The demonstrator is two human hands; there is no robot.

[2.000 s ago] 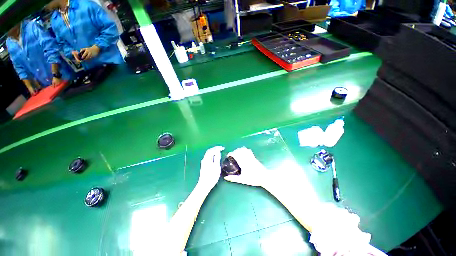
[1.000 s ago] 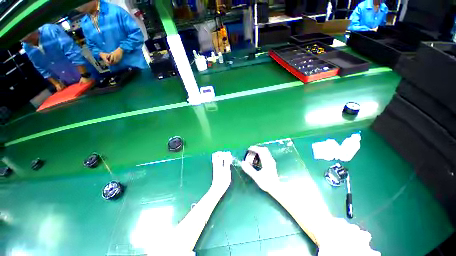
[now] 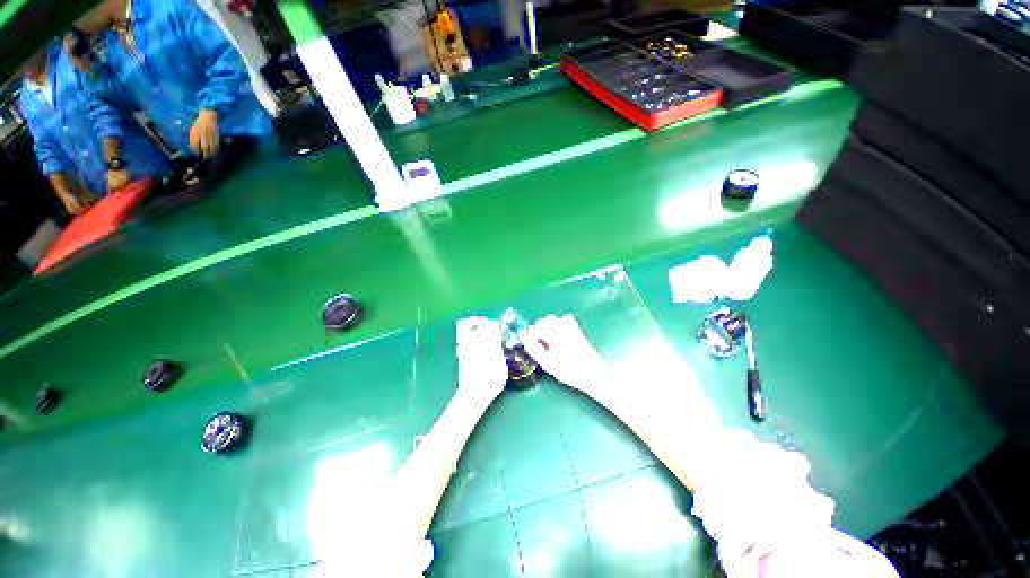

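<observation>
My left hand [image 3: 481, 356] and my right hand [image 3: 566, 350] are close together over the clear mat [image 3: 373, 452]. A small, clear, shiny piece [image 3: 514, 326] shows between their fingertips, and both hands seem to pinch it; its shape is unclear. A round black assembly [image 3: 522, 369] is just below it between the hands, partly covered by them. Whether fingers also touch the assembly is hidden. Both hands are overexposed.
Round black assemblies stand left [image 3: 225, 431], mid-bench [image 3: 340, 313] and far right [image 3: 740, 184]. Right are a crumpled white cloth [image 3: 723, 272], a silver-and-black piece with handle [image 3: 724, 332] and black foam trays [image 3: 926, 215]. Behind are a red-edged tray [image 3: 649, 90], a white post [image 3: 352, 122] and co-workers.
My right hand no longer encloses the black assembly, which now sits lower between the hands. The hands have come together at the clear piece. The camera view has shifted.
</observation>
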